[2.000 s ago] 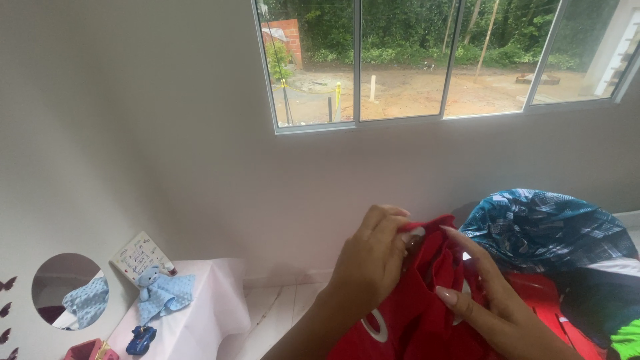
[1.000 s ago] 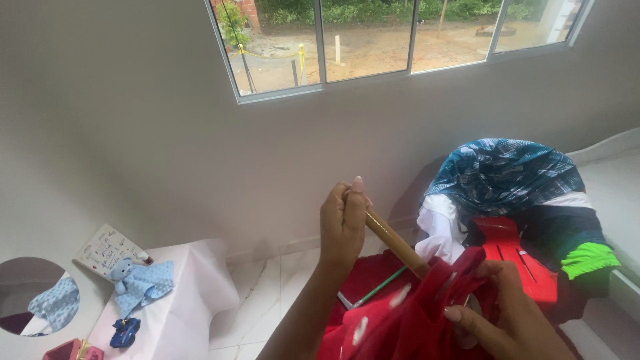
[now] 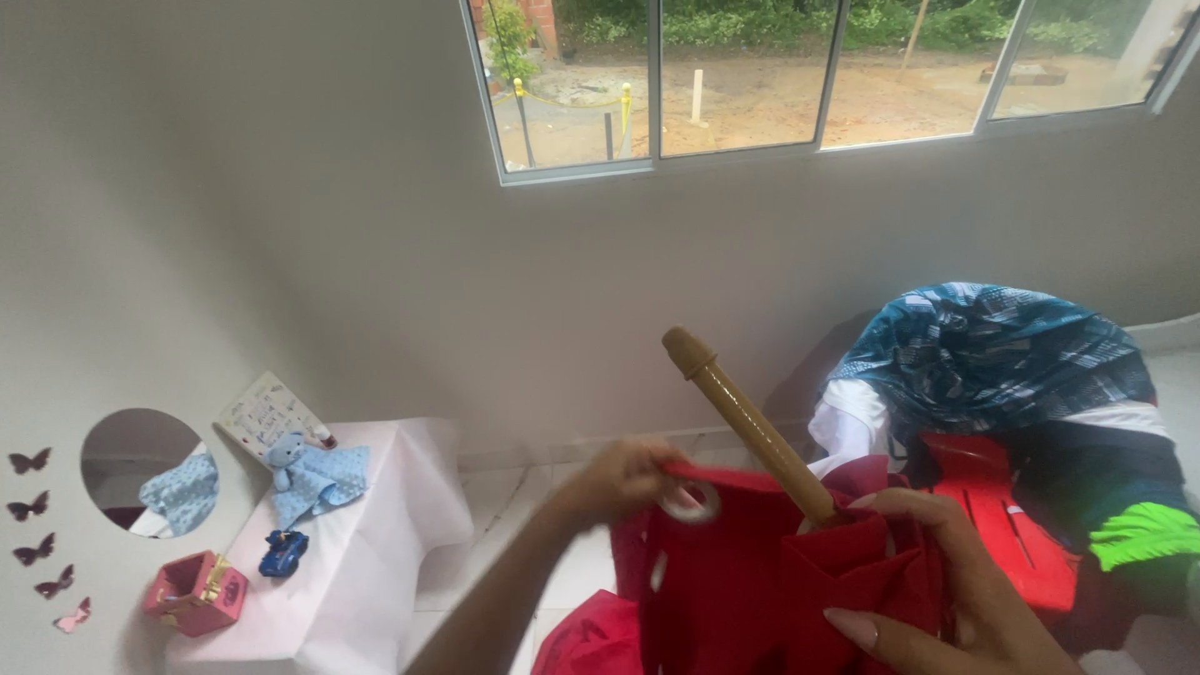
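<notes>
My left hand [image 3: 623, 483] pinches the top edge of a red grommet curtain [image 3: 741, 572] beside a pale ring eyelet [image 3: 691, 502]. Gathered folds of the same red fabric are held in my right hand [image 3: 947, 581], thumb in front and fingers behind. A gold-brown curtain rod [image 3: 759, 431] with a capped end rises out of the gathered folds, leaning up to the left between my hands. Its lower part is hidden in the fabric. More red cloth hangs below, reaching the bottom of the view.
Clothes [image 3: 1003, 356] are heaped over a red plastic chair [image 3: 966, 506] at right. At left, a white-covered table [image 3: 375, 544] bears a blue bear comforter [image 3: 319, 473], a toy car [image 3: 283, 553] and a pink box [image 3: 197, 592]. A round mirror [image 3: 150, 473] and a window [image 3: 656, 84] are on the walls.
My left hand has let go of the rod, which it held one second ago, and moved down to the curtain's edge. The rod was not visible two seconds ago.
</notes>
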